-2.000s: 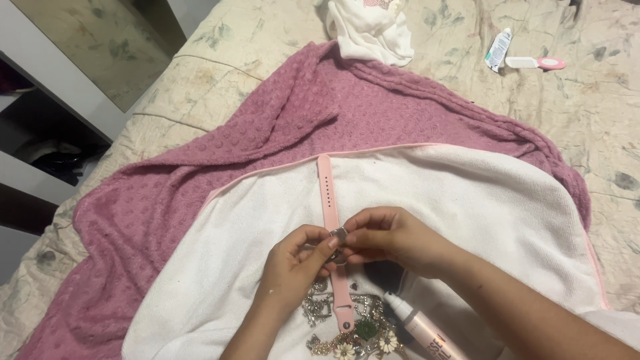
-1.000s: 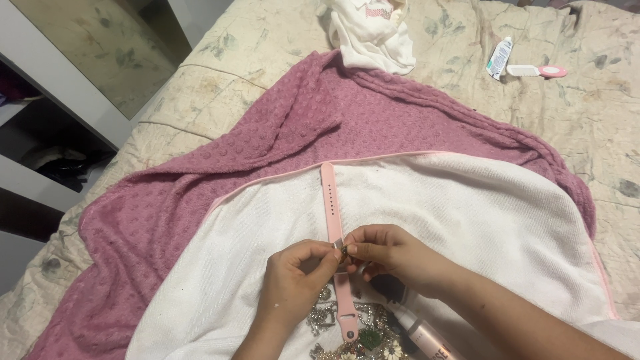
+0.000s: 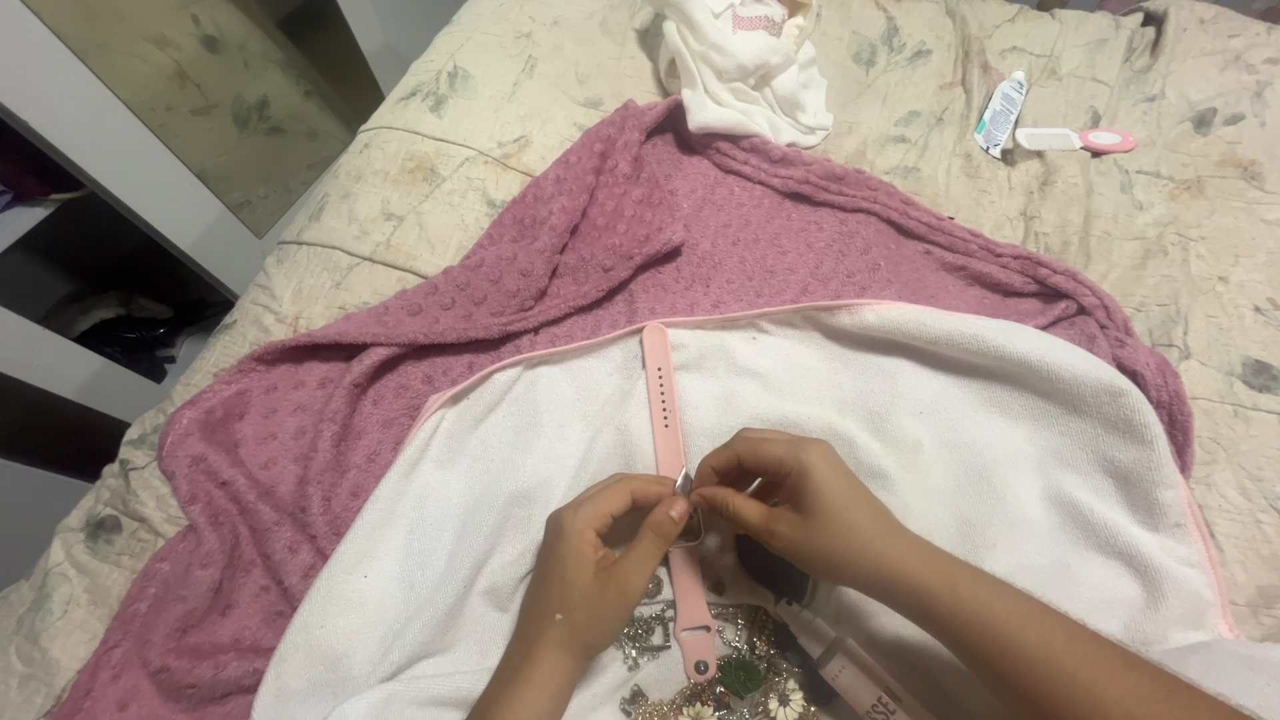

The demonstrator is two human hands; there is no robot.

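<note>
My left hand (image 3: 610, 560) and my right hand (image 3: 800, 500) meet over the middle of a pink watch strap (image 3: 660, 400), which lies lengthwise on a white towel (image 3: 540, 430). The fingers of both hands pinch a small shiny metal piece (image 3: 684, 484); its exact kind is partly hidden. Another thin metal bit (image 3: 753, 486) shows by my right fingers. Below them, a metal-edged watch case (image 3: 690, 528) sits between the strap's two parts. Close to the strap's lower end lies a pile of jewellery (image 3: 650, 635) with a green piece (image 3: 741, 676) and white flowers (image 3: 786, 700).
A pink tube or bottle (image 3: 850, 670) and a dark object (image 3: 770, 570) lie under my right forearm. Beneath the towel is a mauve blanket (image 3: 790, 230) on the bed (image 3: 520, 130). White cloth (image 3: 750, 80), a squeeze tube (image 3: 1000, 115) and a pink-handled comb (image 3: 1075, 140) lie farther back.
My right hand's fingers have shifted, and a thin metal bit now shows beside them. Both hands stay at the middle of the strap.
</note>
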